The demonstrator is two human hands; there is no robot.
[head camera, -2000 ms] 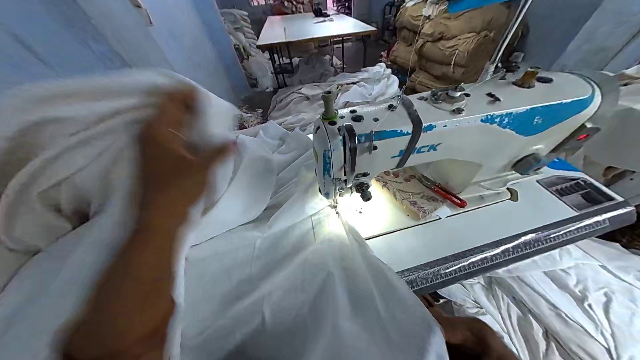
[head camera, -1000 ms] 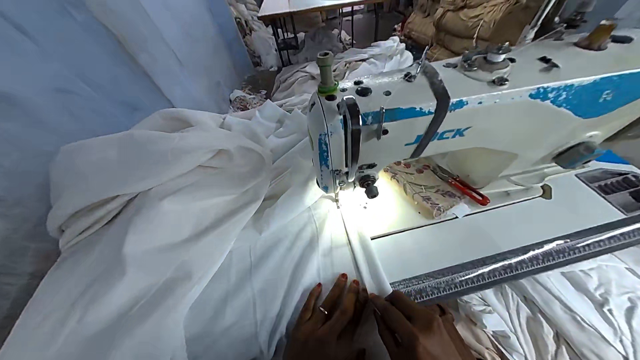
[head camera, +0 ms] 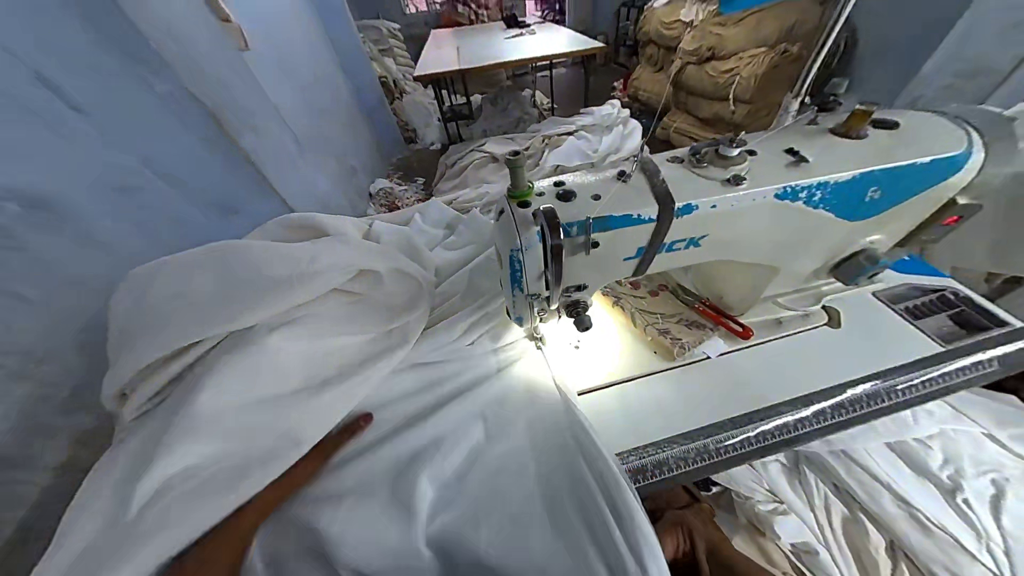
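White fabric (head camera: 456, 448) covers the left of the sewing table and passes under the needle area of a Jack sewing machine (head camera: 720, 216), whose lamp is lit. My left hand (head camera: 320, 456) lies at the fabric, one finger showing beside a large fold; the other fingers are hidden. Below the table's front edge, my right hand (head camera: 684, 532) is at the right border of the hanging fabric; whether it grips the cloth is unclear. Red-handled thread snips (head camera: 720, 317) rest on a folded floral cloth (head camera: 660, 312) beneath the machine arm.
A measuring tape strip (head camera: 832, 412) runs along the table's front edge. More white cloth (head camera: 904, 488) lies at lower right. Behind the machine are a heap of cloth (head camera: 552, 148), a white-topped table (head camera: 500, 48) and stacked burlap bundles (head camera: 736, 72). A blue wall (head camera: 160, 144) stands close at left.
One second ago both hands were together on the fabric before the needle. My left hand has since moved left, and my right hand is now below the table edge. The view takes in more of the room.
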